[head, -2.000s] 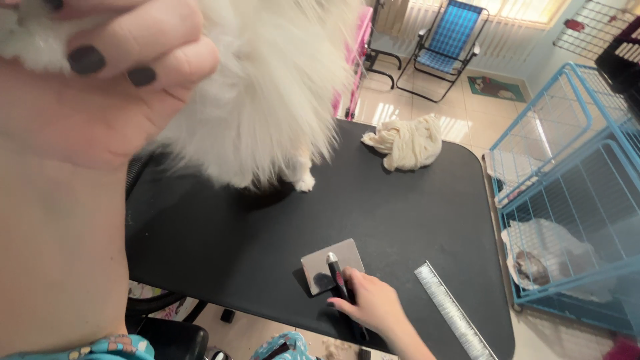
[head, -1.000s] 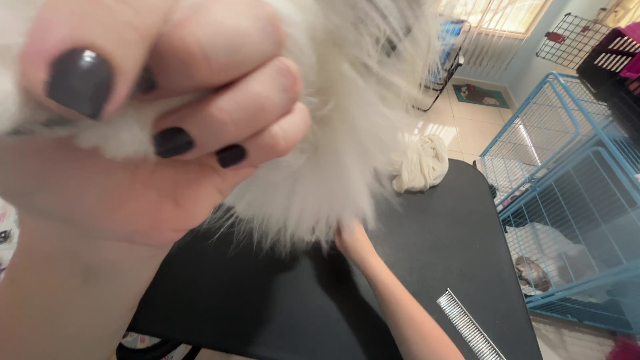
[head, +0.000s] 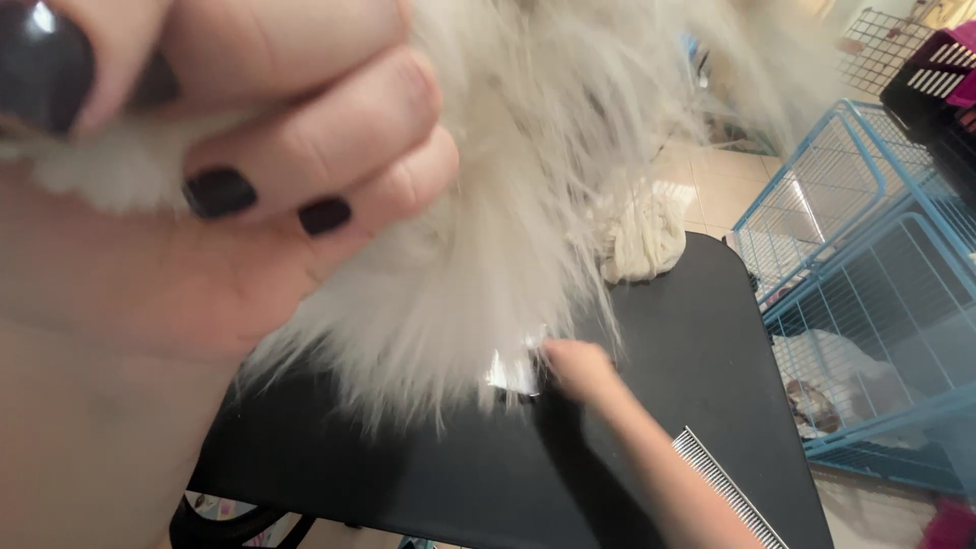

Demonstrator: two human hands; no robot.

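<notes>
Long white fur of an animal (head: 473,252) fills the upper middle of the view, close to the camera. My left hand (head: 252,152), with dark nail polish, is closed around a tuft or limb of it; which one I cannot tell. Low at the fur's edge, my right hand (head: 579,366) grips a slicker brush (head: 515,377), whose shiny pad is partly behind the hair. The brush handle is mostly hidden by the hand. A metal comb (head: 724,484) lies on the black grooming table (head: 457,473), beside my right forearm.
A crumpled cream cloth (head: 648,240) lies at the table's far edge. Right of the table stands a blue wire cage (head: 862,267) with a white cloth and an animal, partly visible, inside. A black and pink crate (head: 930,84) rests above it.
My right hand has gone from the brush lying on the table to the fur's lower edge, with the brush in it. The left hand and fur now fill more of the view.
</notes>
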